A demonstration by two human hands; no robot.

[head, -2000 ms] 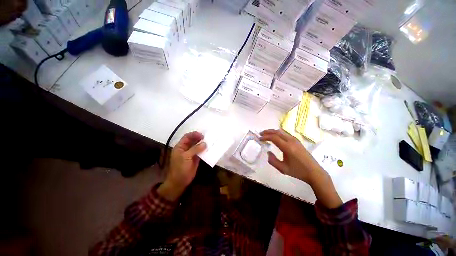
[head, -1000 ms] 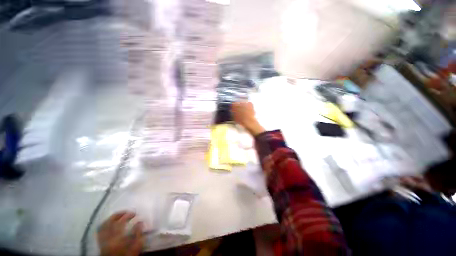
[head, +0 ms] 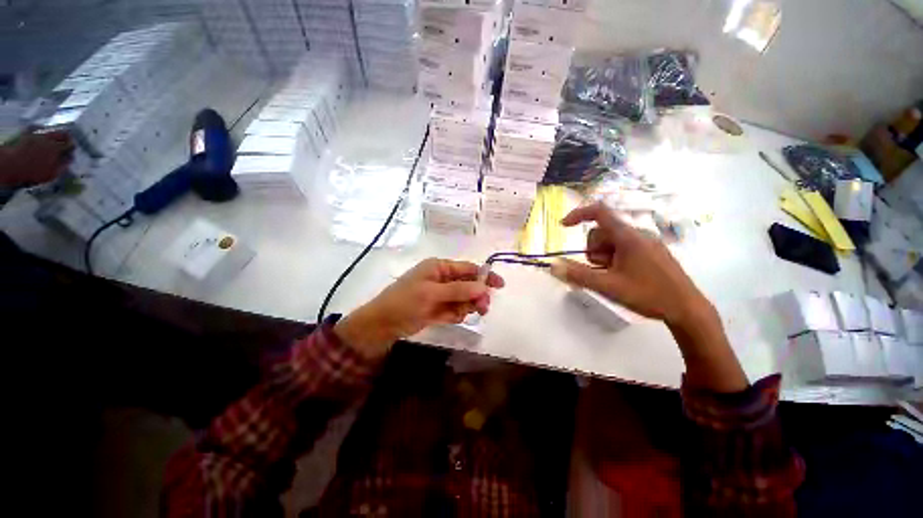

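My left hand and my right hand hold a short dark cable between them above the front of the table. My left fingers pinch its left end, and my right fingers hold the other end. An open white box lies below my left hand, mostly hidden by it. A white box part, perhaps the lid, lies on the table below my right hand.
Towers of white boxes stand behind my hands. Yellow sheets and bagged cables lie right of them. A black cord, a blue heat gun and box rows are left. A black phone lies right. Another person's hand is far left.
My right hand has come back from the bagged cables area, and a dark cable is now between both hands. My left hand has risen from beside the open box. The camera view has swung back left.
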